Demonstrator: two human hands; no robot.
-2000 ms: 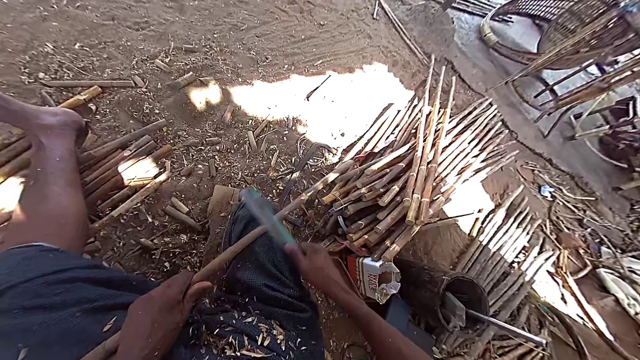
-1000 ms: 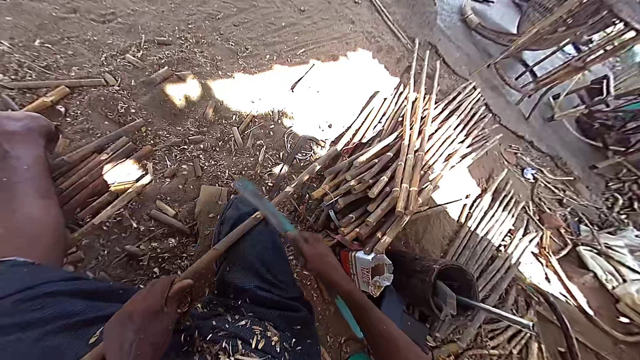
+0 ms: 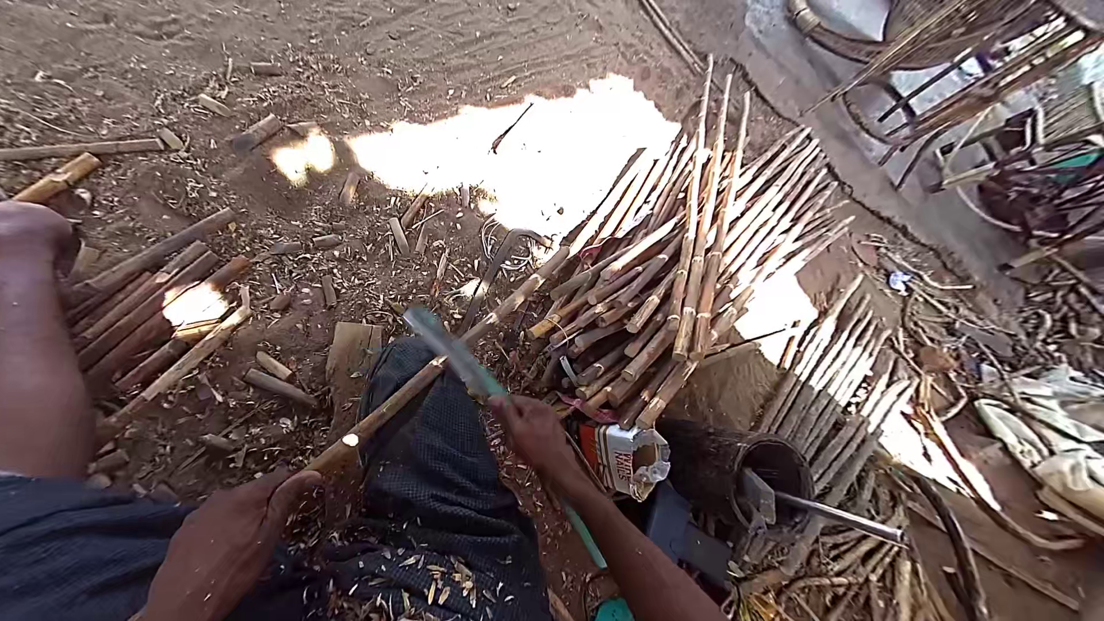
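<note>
A long cane pole (image 3: pixel 401 395) runs slantwise across my lap toward the stacked canes. My left hand (image 3: pixel 228 535) is closed around its near part. My right hand (image 3: pixel 536 435) grips a long blade tool (image 3: pixel 457 354) with a green part, which crosses the pole over my knee; the blade is blurred. A pale fresh cut shows on the pole between my hands. Shavings (image 3: pixel 431 582) lie on the dark cloth over my legs. Whether the far end of the pole rests on the stack, I cannot tell.
A stack of canes (image 3: pixel 681 285) lies ahead right, beside a box of nails (image 3: pixel 634 461) and a dark cylindrical container (image 3: pixel 776 474) holding a hammer (image 3: pixel 828 509). Short cane pieces (image 3: pixel 147 302) lie at left. A curved blade (image 3: pixel 496 272) is beyond my knee. Woven basketwork (image 3: pixel 923 30) stands upper right.
The blade tool has shifted along the pole relative to my knee, and its angle has changed. Both hands keep their hold. The view has moved slightly.
</note>
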